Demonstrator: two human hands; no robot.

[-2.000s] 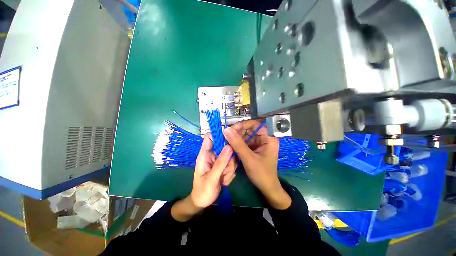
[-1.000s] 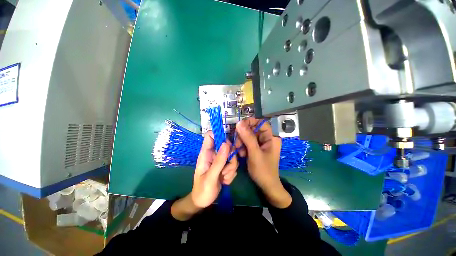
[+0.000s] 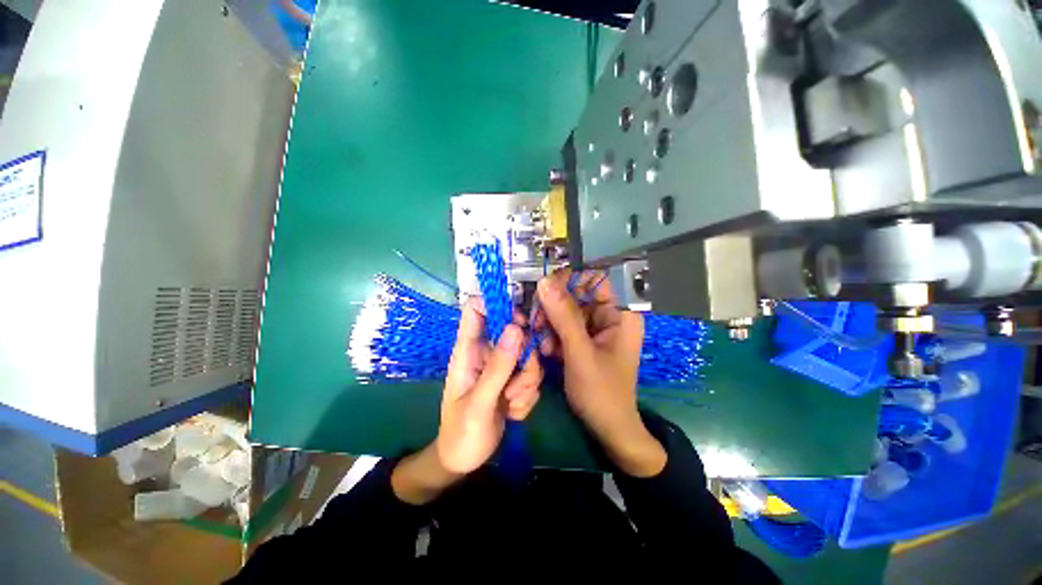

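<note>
My left hand (image 3: 480, 394) is closed around an upright bunch of blue lead wires (image 3: 493, 286), pale tips pointing away from me. My right hand (image 3: 594, 366) is beside it, its fingertips pinching a blue wire (image 3: 547, 274) at the near edge of the silver work fixture (image 3: 471, 217). The wire's tip is too small to make out. A brass-coloured block (image 3: 558, 214) sits on the fixture's right side. A broad pile of blue wires (image 3: 417, 331) lies across the mat behind both hands, pale tips splayed at the left.
The grey machine head (image 3: 686, 149) overhangs the right side, close to my right hand. An off-white unit (image 3: 194, 229) stands at left. A cardboard box (image 3: 91, 514) of whitish pieces is lower left. A small blue bin (image 3: 828, 354) and a large blue tote (image 3: 983, 457) are at right.
My right fingertips have moved slightly away from the bunch since the oldest frame, with a wire between them. The machine head appears shifted left, then right and left again. My left hand has barely moved.
</note>
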